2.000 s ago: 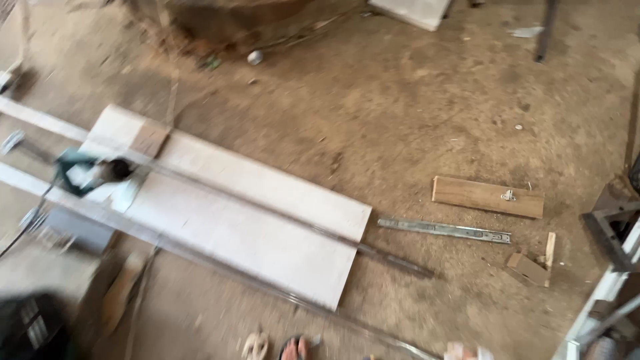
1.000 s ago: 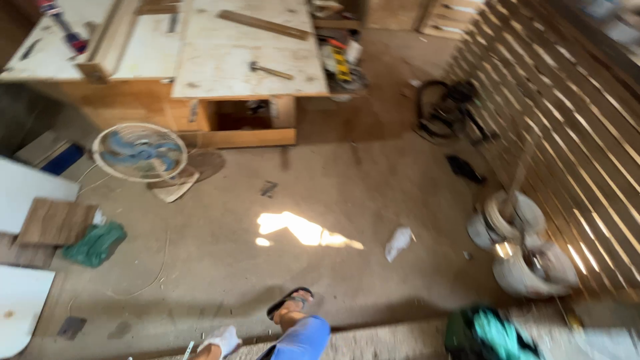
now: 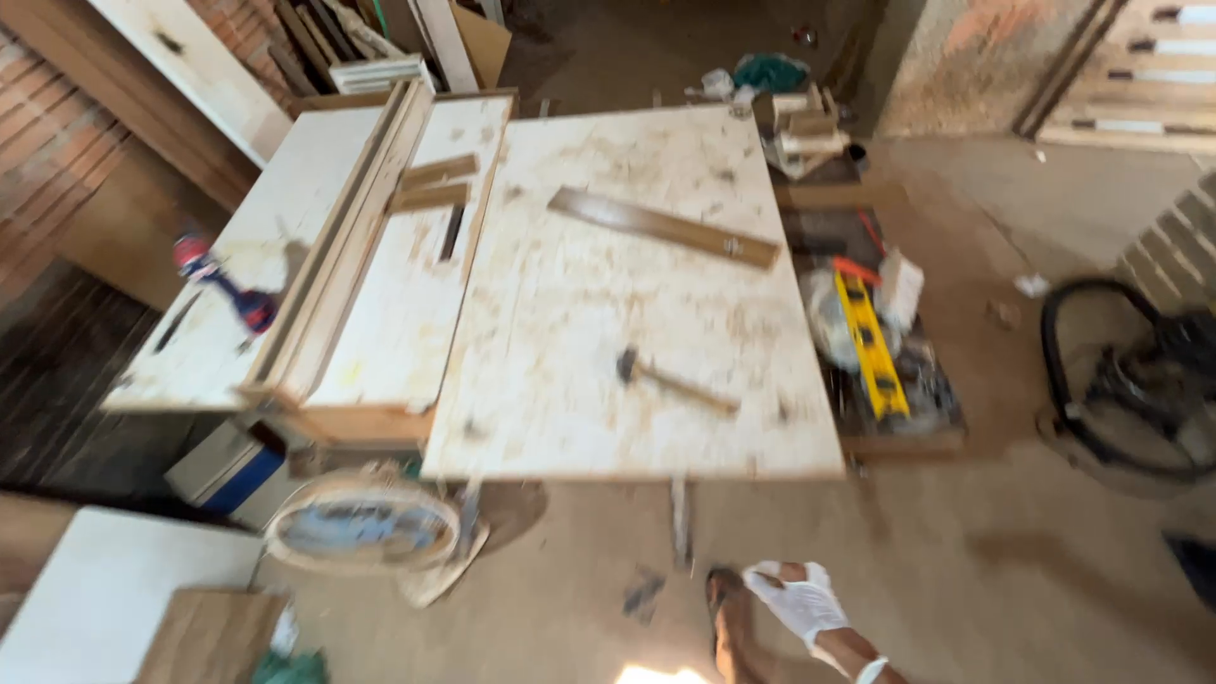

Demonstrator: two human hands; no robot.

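Observation:
My right hand (image 3: 798, 600), in a white glove, hangs low over the floor near the bottom edge, beside a sandalled foot (image 3: 727, 608). Its fingers look partly bent, and blur hides whether they hold anything. My left hand is out of view. Beyond the right hand, a hammer with a wooden handle (image 3: 689, 388) lies on the stained white worktable (image 3: 570, 408). Farther back on the same top rests a brown wooden board (image 3: 655, 228) with a small metal fitting near its right end. A red and blue power tool (image 3: 223, 285) stands or lies on the left table section.
A fan with blue blades (image 3: 366, 522) is on the floor by the table's front. To the right, a yellow spirit level (image 3: 869, 347) lies among tools on a low surface. A black hose (image 3: 1054, 370) curves over the floor. A white panel (image 3: 104, 589) is at lower left.
The view has swung from floor panels to the worktable and come nearer it. My gloved right hand now shows at the bottom, right of the foot.

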